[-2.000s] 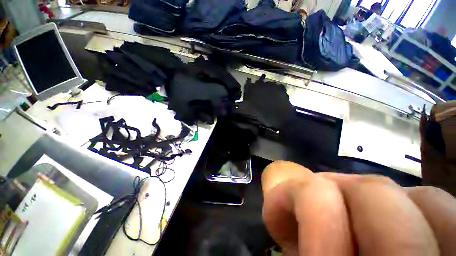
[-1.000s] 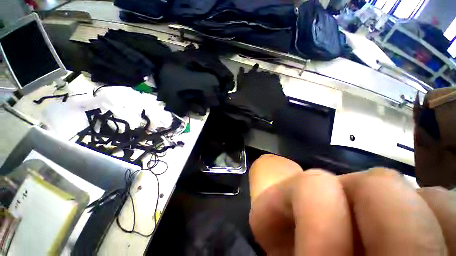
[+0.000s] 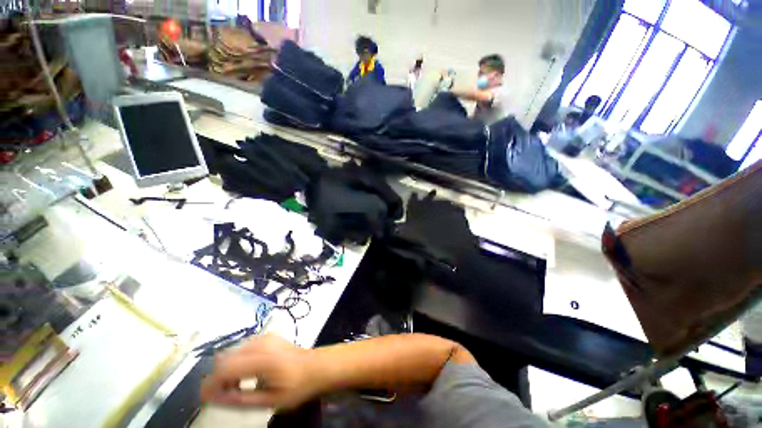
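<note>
My right hand (image 3: pixel 259 374) reaches in from the lower right, bare, below a short grey sleeve. It is over the near edge of the white machine table, blurred, beside the flat pale plate with yellow edges (image 3: pixel 104 355). A small white spot shows at its fingers; I cannot tell what it is or whether the hand grips anything. Small black straps (image 3: pixel 251 257) lie tangled on the table beyond the hand, with thin dark cord near them. My left hand is out of the picture.
Black fabric pieces (image 3: pixel 351 201) are heaped behind the straps. The control panel (image 3: pixel 160 138) stands at rear left. Navy bags (image 3: pixel 434 129) lie along the back rail. A brown board-like piece (image 3: pixel 693 251) slants at right. Two people are in the background.
The hand has moved from close to the camera at lower right to the table edge at lower left. The view has tilted up, showing the room, and the brown piece looks larger.
</note>
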